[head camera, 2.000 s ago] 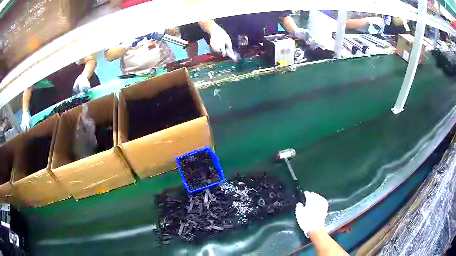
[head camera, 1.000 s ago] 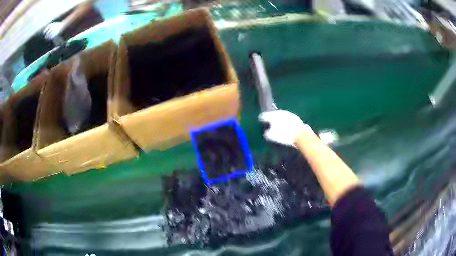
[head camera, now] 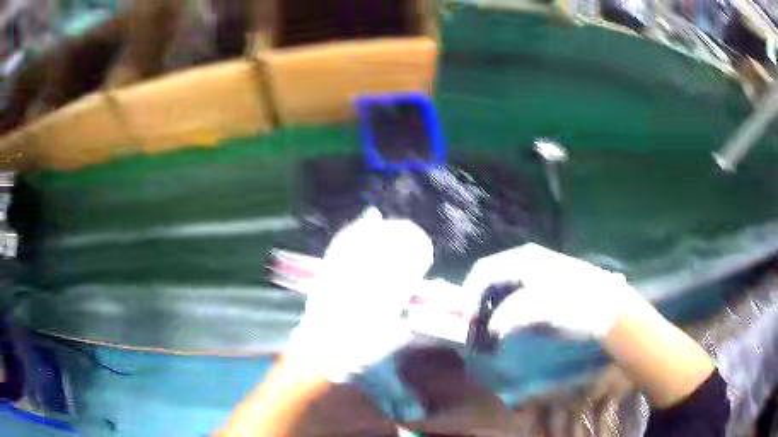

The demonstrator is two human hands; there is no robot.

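A long bar-shaped unit (head camera: 440, 309) with a pale face and reddish marks lies across both hands, in front of the dark heap. My left hand (head camera: 367, 286), in a white glove, is closed around its middle-left part; its left end sticks out beyond the glove. My right hand (head camera: 546, 294), also gloved, grips the dark right end. The picture is blurred, so finger detail is hidden. Behind the hands lie the heap of small black parts (head camera: 328, 183) and a pale patch of small shiny parts (head camera: 461, 209).
A blue-rimmed bin (head camera: 441, 136) of dark parts stands behind the heap. A hammer (head camera: 551, 152) lies right of it. Cardboard cartons (head camera: 350, 77) stand at the back left. A pale post (head camera: 746, 132) is at the right. Light-blue floor (head camera: 171, 380) shows below the green bench.
The view has tipped down and the bench scene sits higher. My right hand has come back from beside the cartons with the bar-shaped unit. My left hand has come into view, holding it too.
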